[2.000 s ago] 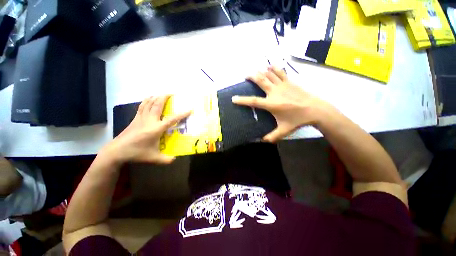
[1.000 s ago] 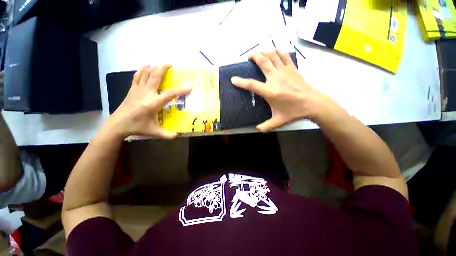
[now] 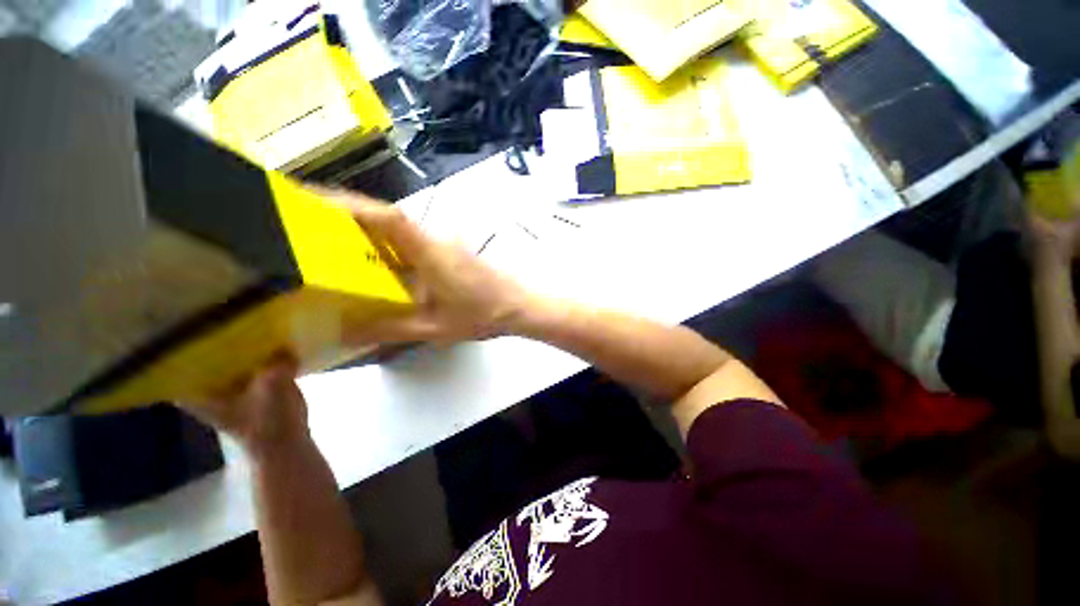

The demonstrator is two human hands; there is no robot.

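Observation:
A yellow and black carton [image 3: 338,243] is lifted above the white table at the left, large and close to the camera, with its far end blurred and cut off by the left edge. My right hand [image 3: 444,272] holds its near right end. My left hand [image 3: 255,397] is under it, partly hidden by the carton, and supports it from below. The carton's yellow end faces right and its black part faces left.
Black boxes [image 3: 130,456] stand at the lower left. A flat yellow carton [image 3: 675,130] lies at the back centre. Stacked yellow blanks [image 3: 290,101] lie at the back left, beside a tangled black pile [image 3: 492,89] and clear plastic [image 3: 432,36]. A person's arm [image 3: 1052,320] shows at the far right.
The yellow and black carton has been lifted off the table and moved left with both hands. The camera view has turned left, and the back of the bench now shows.

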